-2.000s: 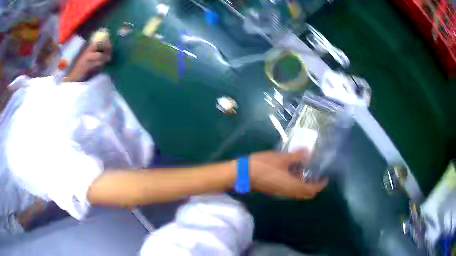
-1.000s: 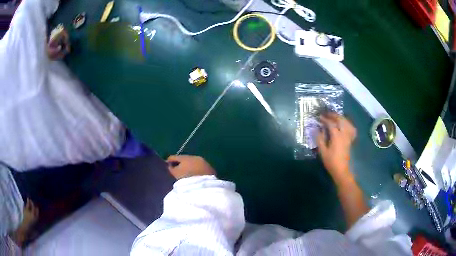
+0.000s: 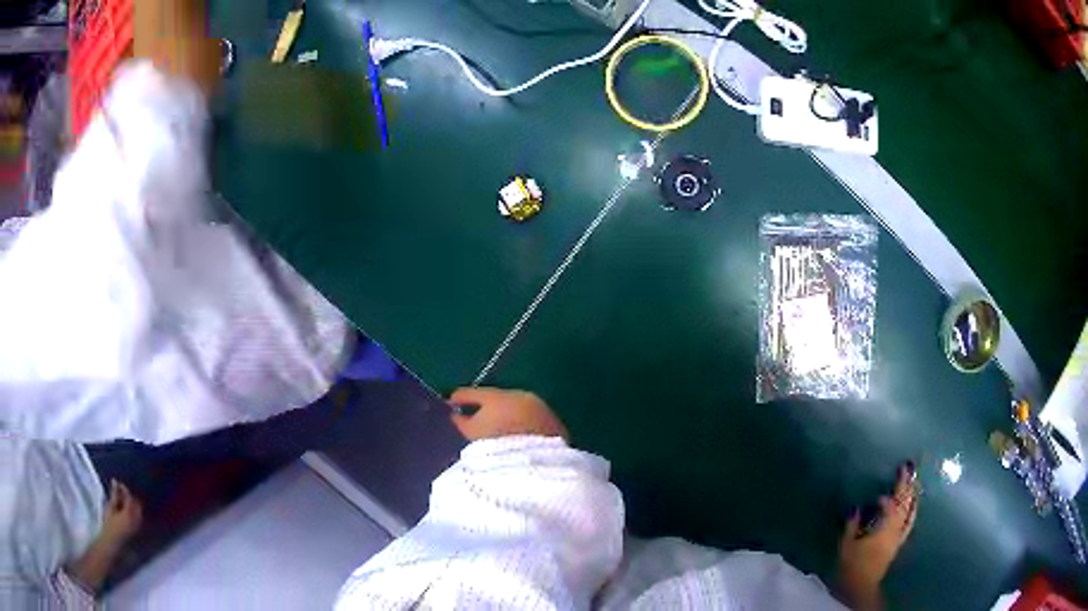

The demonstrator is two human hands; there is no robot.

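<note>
A small silvery-gold unit [image 3: 520, 198] lies on the green mat. To its right lies a black round disc [image 3: 687, 184] with a ringed centre. A clear zip bag [image 3: 817, 313] with pale strips inside lies flat at the centre right. My left hand [image 3: 511, 414] rests curled at the mat's near edge, below the unit; whether it holds anything is hidden. My right hand [image 3: 881, 525] is at the lower right, below the bag, with fingers bent near a small dark thing; its grip is unclear.
A yellow tape roll [image 3: 656, 82], a white power strip [image 3: 818, 115] and a blue stick [image 3: 376, 84] lie farther back. A round tin [image 3: 971, 332] and metal tools [image 3: 1038, 466] are at the right. Another person's white sleeve [image 3: 137, 215] reaches in at the left.
My right hand has left the zip bag and moved down and right. The bag stays flat. My left hand remains at the mat edge. The other person's arm has moved and is blurred.
</note>
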